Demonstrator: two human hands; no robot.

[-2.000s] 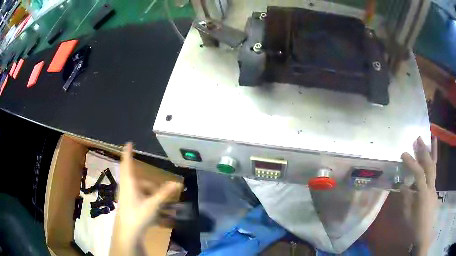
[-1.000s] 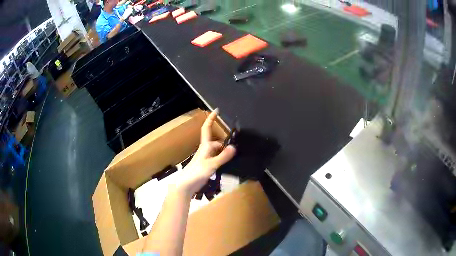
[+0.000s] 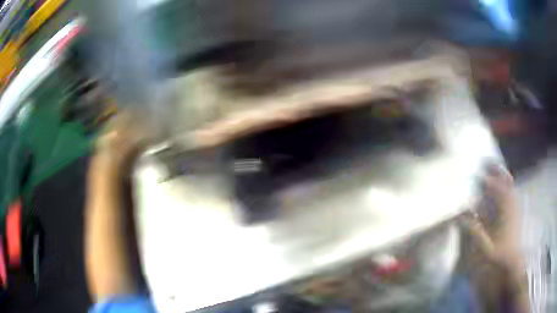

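Note:
The frame is strongly blurred. The silver-white machine base (image 3: pixel 201 244) fills the middle, with the dark fixture block (image 3: pixel 317 147) on its top; whether a housing sits in it cannot be told. My left hand (image 3: pixel 119 137) is raised beside the machine's left rear, the forearm upright along its left side; its fingers are smeared and what they hold cannot be seen. My right hand (image 3: pixel 495 208) is at the machine's front right corner, fingers near the panel edge; its grip is unclear. The red button (image 3: pixel 389 264) shows on the front panel.
A blurred pale, curved band (image 3: pixel 287 113) crosses above the fixture. Orange-red flat pieces (image 3: pixel 13 232) lie on the black bench (image 3: pixel 64 208) at left, with the green mat (image 3: pixel 49 140) behind. Reddish-orange shapes show at the upper right. A pale printed sheet (image 3: pixel 540 214) is at right.
The view has swung back from the carton at left to the machine. My left hand has moved from above the carton to the machine's left rear. My right hand is in view again.

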